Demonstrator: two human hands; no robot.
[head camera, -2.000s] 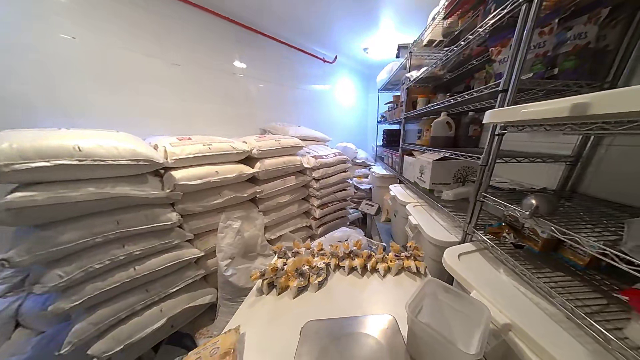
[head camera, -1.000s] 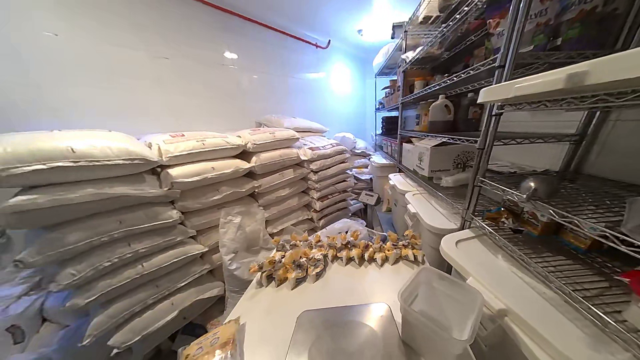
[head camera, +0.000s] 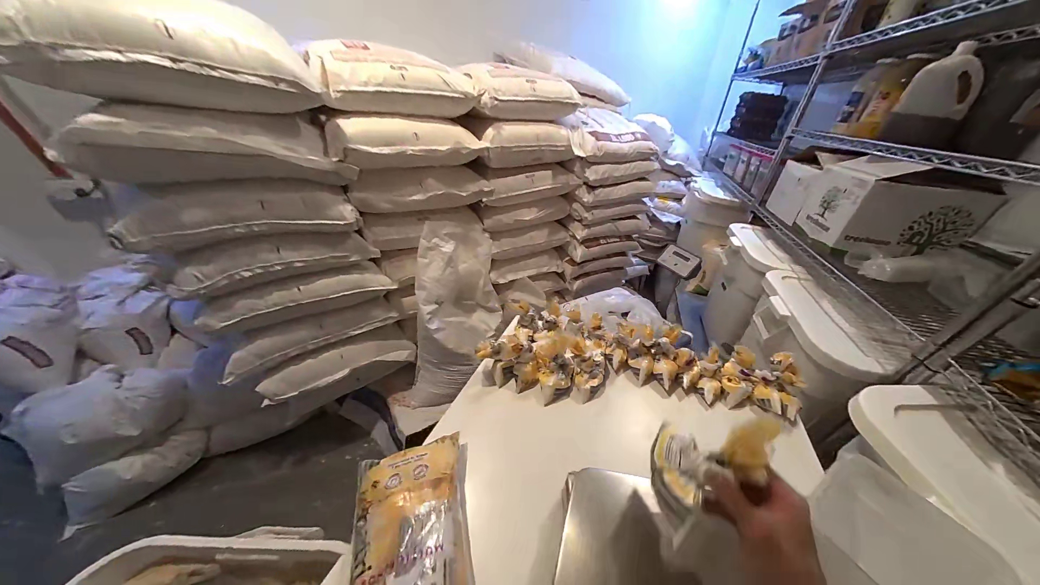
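Note:
My right hand (head camera: 768, 520) pinches the gathered neck of a small yellow and white printed plastic bag (head camera: 678, 471). The bag hangs just over a flat stainless steel plate (head camera: 601, 520) at the near edge of the white table (head camera: 528, 439). Many similar small twisted bags (head camera: 585, 366) stand in rows across the table's far end. A stack of flat yellow printed plastic bags (head camera: 414, 504) lies at the table's near left. My left hand is out of view.
Tall stacks of filled sacks (head camera: 284, 268) line the left and back. A translucent tub (head camera: 886, 512) is at my right, near lidded white bins (head camera: 821, 325) and wire shelving (head camera: 910, 154). An open white bin (head camera: 236, 552) stands at bottom left.
My right hand has come into view with a small bag in its fingers; neither earlier frame shows it. The view has tilted down, bringing in the open bin at bottom left.

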